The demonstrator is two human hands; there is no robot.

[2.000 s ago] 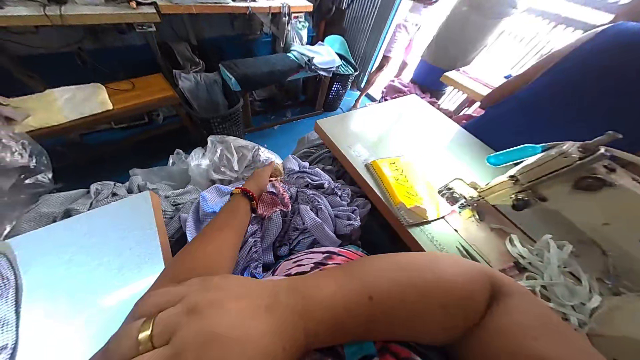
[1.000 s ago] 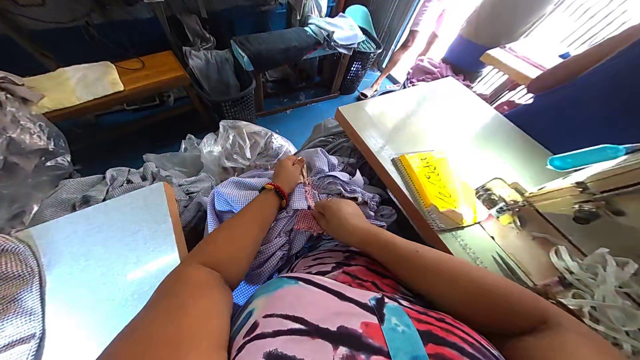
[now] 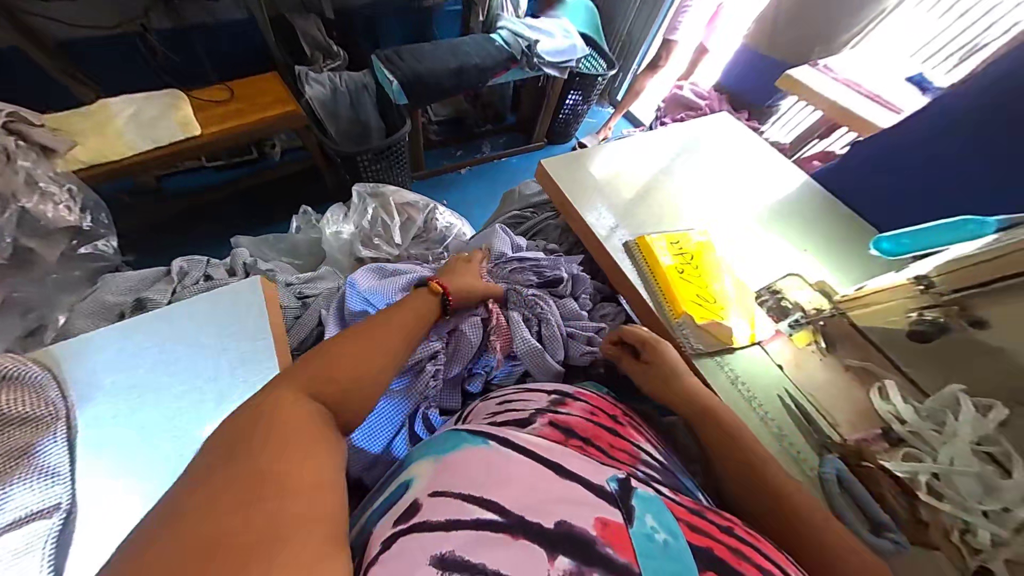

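My left hand (image 3: 462, 282), with a beaded bracelet at its wrist, rests on a heap of small-checked cloth (image 3: 552, 312) between two table tops. Its fingers reach into the folds, beside a strip of red-checked cloth (image 3: 499, 330); whether they grip anything is hard to tell. My right hand (image 3: 644, 364) is at the heap's right edge by the table, its fingers curled, with nothing plainly in it. Right of it lie a yellow spiral notebook (image 3: 686, 280) bearing writing, a sewing machine (image 3: 920, 320), a pair of scissors (image 3: 840, 480) and a tangle of white fabric strips (image 3: 944, 448).
A pale table top (image 3: 176, 384) stands at the left, another (image 3: 680, 176) at the right. Clear plastic bags (image 3: 392, 224) lie behind the heap. Farther back are a wooden bench (image 3: 248, 116), black plastic baskets (image 3: 384, 156) and a person's leg (image 3: 652, 80).
My right hand has left the red-checked strip, where it was a second ago beside my left hand, and moved right to the heap's edge. My left hand stays on the heap.
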